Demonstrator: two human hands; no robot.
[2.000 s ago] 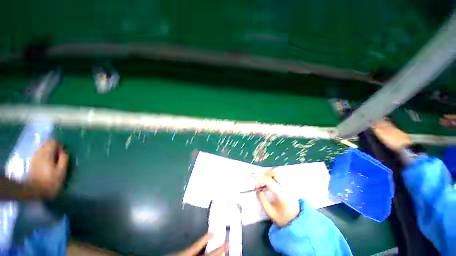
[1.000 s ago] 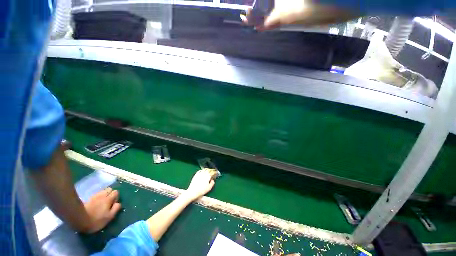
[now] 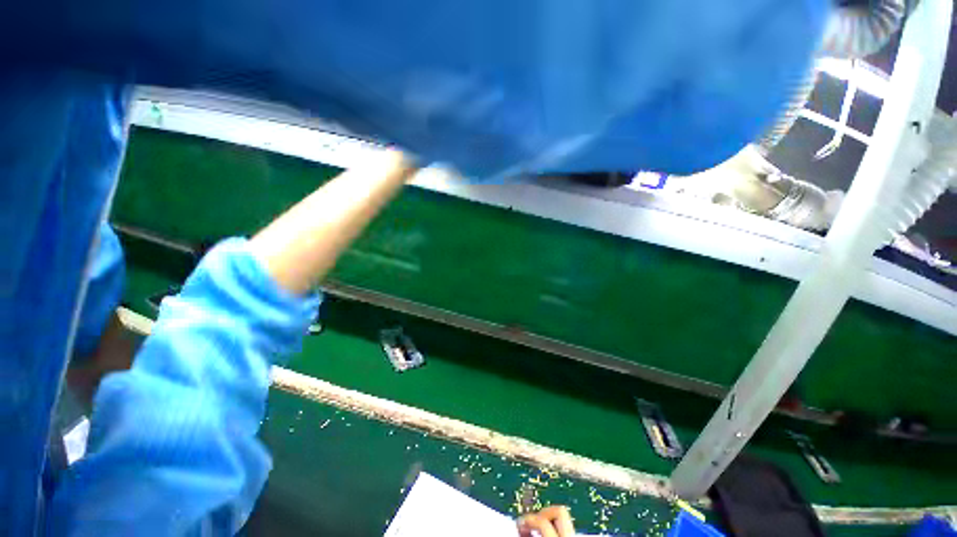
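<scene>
A light-blue sleeve and bare forearm, apparently my left arm, rise from the lower left. The wrist ends at a large blurred blue cloth (image 3: 588,84), which hides the left hand. My right hand (image 3: 546,521) shows only as curled fingers at the bottom edge, by a white sheet (image 3: 446,512). Whether it holds anything is cut off. Tiny pale-yellow bits (image 3: 530,488) lie scattered on the dark green bench along the whitish edge strip (image 3: 472,432). A phone unit (image 3: 400,349) lies on the green belt, and another phone unit (image 3: 659,428) lies further right.
A pale metal post (image 3: 782,362) stands at the right. A third phone unit (image 3: 815,457) lies on the belt beyond it. A blue bin (image 3: 693,525) is cut off at the bottom, next to a black object (image 3: 763,499). Another person's blue clothing (image 3: 37,315) fills the left edge.
The left arm has lifted from the phone unit on the belt up to the blue cloth, its hand now hidden. The cloth covers much more of the top. More of the right fingers and white sheet shows.
</scene>
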